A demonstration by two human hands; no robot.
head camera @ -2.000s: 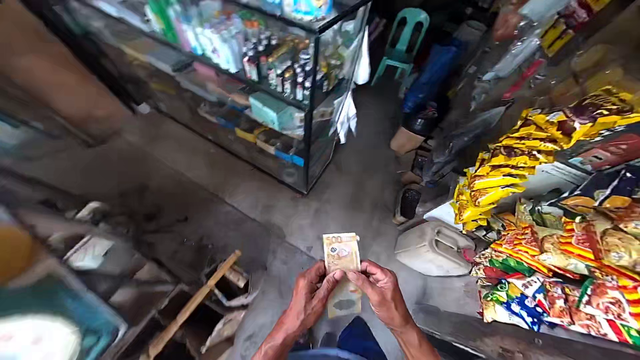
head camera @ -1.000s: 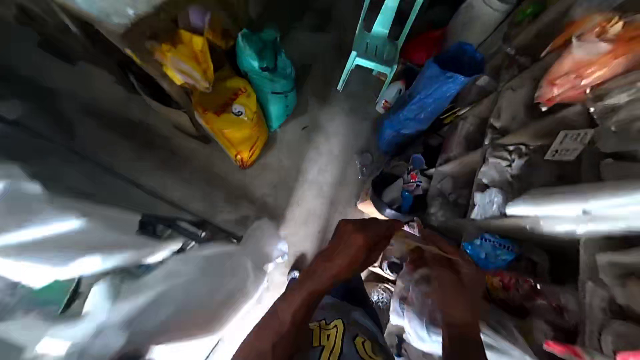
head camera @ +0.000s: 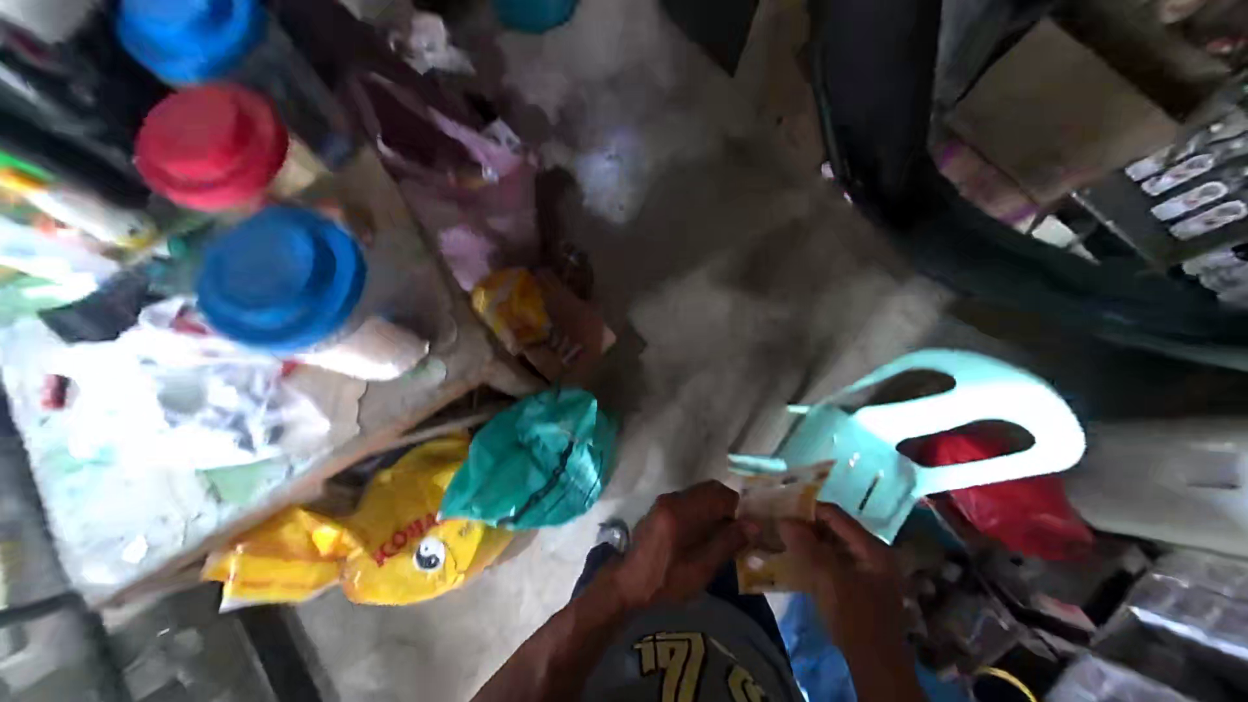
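Both hands are low in the head view, in front of my dark shirt. My left hand (head camera: 682,541) pinches the left side of a yellowish-orange banknote (head camera: 780,499), and my right hand (head camera: 846,556) grips its right side. Part of the note shows below the fingers; whether it is one note or more I cannot tell. Just beyond my right hand stands a light green plastic chair (head camera: 960,419). A teal plastic bag (head camera: 541,458) and a yellow printed sack (head camera: 419,536) lie to the left of my left hand.
At left, a worn table (head camera: 390,390) holds jars with a red lid (head camera: 212,146) and a blue lid (head camera: 281,278). A red plastic bag (head camera: 1019,502) is behind the chair. A dark curved edge (head camera: 907,195) borders goods at upper right. Concrete floor (head camera: 721,322) runs between.
The view has turned a lot, from the glass case and snack packs to the table and chair. Two seconds ago both hands held a banknote too; they now appear over the chair's edge.
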